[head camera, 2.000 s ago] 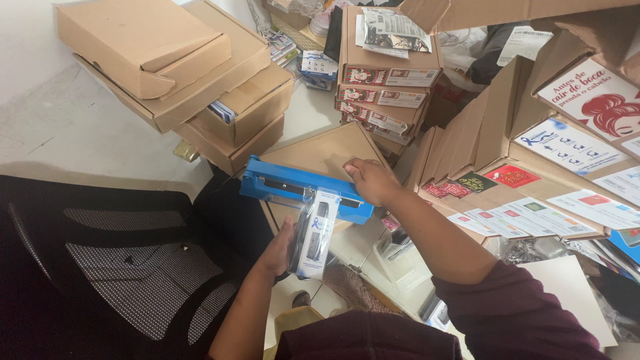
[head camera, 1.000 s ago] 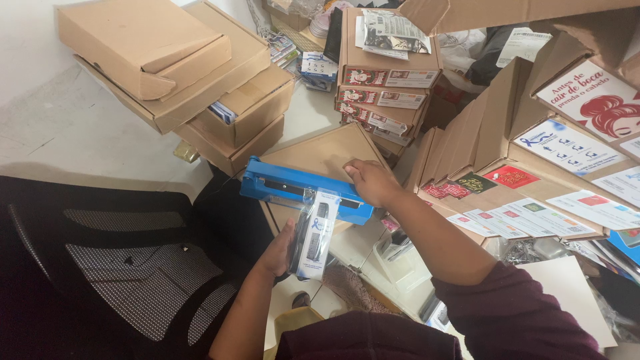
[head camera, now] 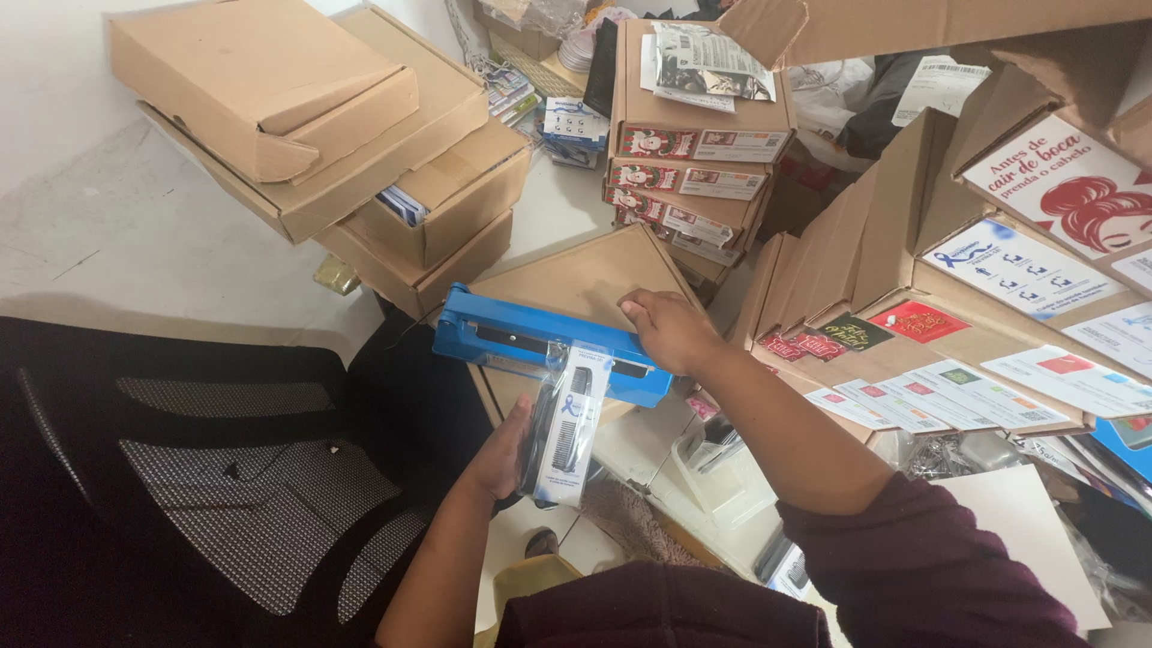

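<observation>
A blue impulse bag sealer (head camera: 553, 346) rests on a flat cardboard box (head camera: 576, 270). My right hand (head camera: 670, 331) lies on the right part of its blue arm, fingers curled over the edge. My left hand (head camera: 504, 450) holds a clear plastic packet with a black comb and a printed card (head camera: 573, 427), together with dark items behind it that I cannot make out. The packet's upper end lies at the sealer's jaw; its lower end hangs below the sealer's front edge.
Cardboard boxes (head camera: 261, 90) are stacked at the upper left, and more boxes with printed labels (head camera: 697, 144) stand behind the sealer. Open boxes with cards (head camera: 909, 333) fill the right. A black mesh chair (head camera: 261, 486) is at the lower left, a plastic tub (head camera: 720, 481) right of the packet.
</observation>
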